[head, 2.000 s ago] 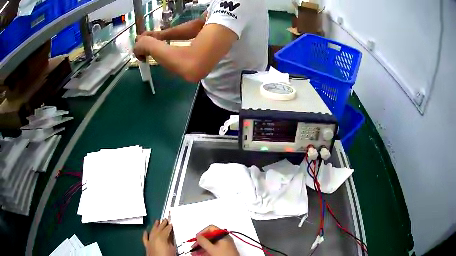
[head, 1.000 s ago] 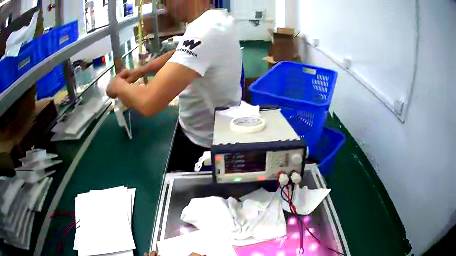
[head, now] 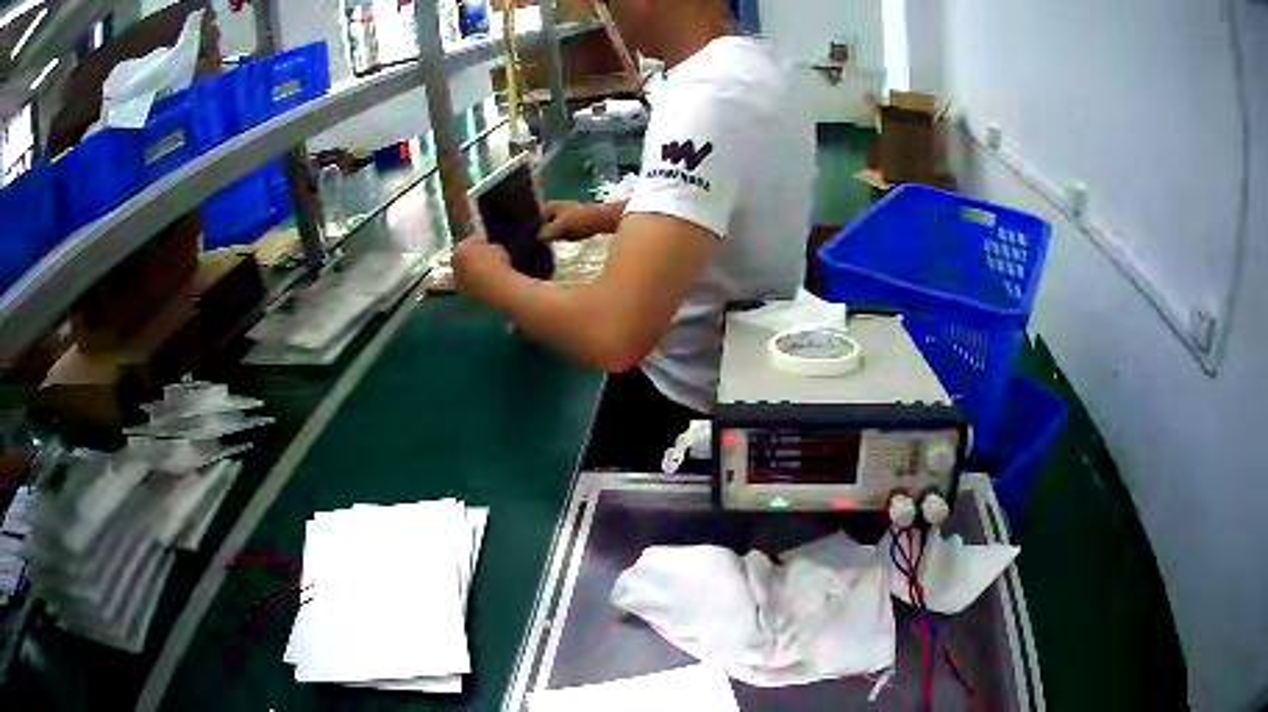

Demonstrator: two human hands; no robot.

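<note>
A white panel (head: 643, 691) lies on the light box (head: 599, 595) at the bottom edge of the head view, mostly cut off by it. The light box surface is dark grey. The bench tester (head: 839, 452) stands at the back of the light box with its display lit. Red, blue and black input cables (head: 911, 577) hang from its front right. A crumpled white cloth (head: 772, 612) lies in front of the tester. Neither of my hands is in the picture, and no test probes show.
A stack of white panels (head: 385, 598) lies on the green bench (head: 435, 424) at left. More panels (head: 139, 515) are fanned at far left. A person (head: 723, 209) ahead holds a dark panel (head: 512, 216). Blue crates (head: 946, 285) stand behind the tester, below the white wall.
The view has shifted. My hands and the probes, seen at the panel two seconds ago, have left the picture. The pink glow of the light box is gone. The person ahead now shows a dark panel face.
</note>
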